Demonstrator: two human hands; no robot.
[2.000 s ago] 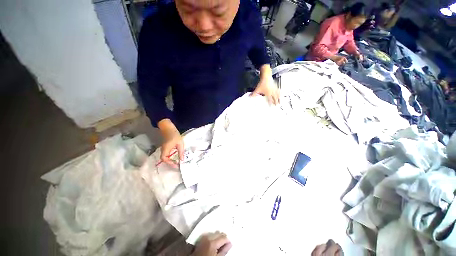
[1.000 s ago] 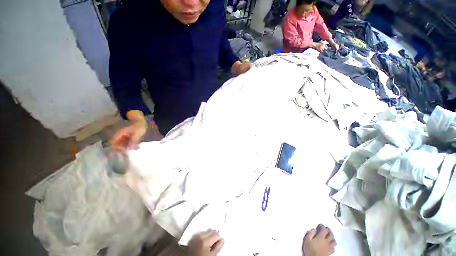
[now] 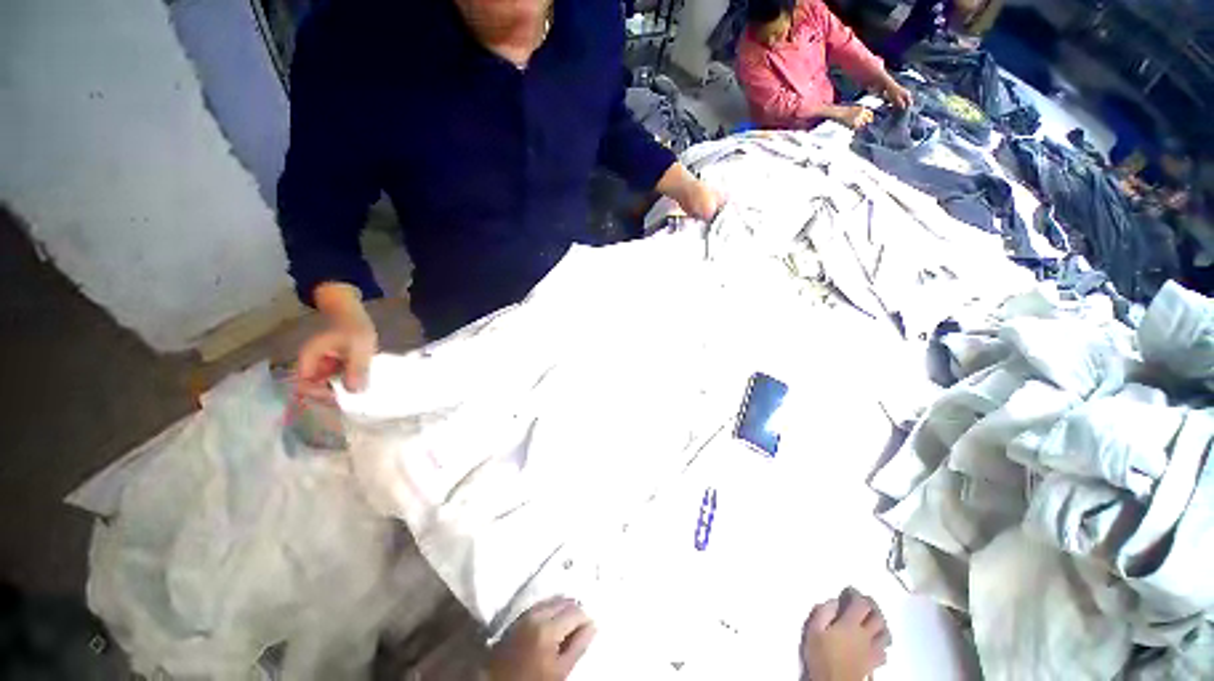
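Note:
A pale garment [image 3: 533, 386] lies spread over the white table, held at its far edge by another person's hands. My left hand [image 3: 541, 641] rests at the near edge, by the garment's lower corner, fingers curled; whether it grips cloth cannot be told. My right hand [image 3: 847, 639] rests on the white tabletop at the near edge with curled fingers, and I see nothing held in it. Both hands are cut off by the bottom edge. A black smartphone [image 3: 760, 414] and slim dark-blue snips or a pen [image 3: 706, 519] lie between them and the person.
A garment pile [image 3: 1065, 466] is heaped at the right. A whitish garment bundle [image 3: 226, 545] sits low at the left. A person in dark blue [image 3: 453, 173] stands across the table, a thin red stick [image 3: 296, 406] at one hand. A person in pink [image 3: 799, 67] handles dark garments [image 3: 959, 173] behind.
The person opposite has shifted the pale garment and drawn its edge leftward. The view has turned somewhat right. My hands stay at the near table edge.

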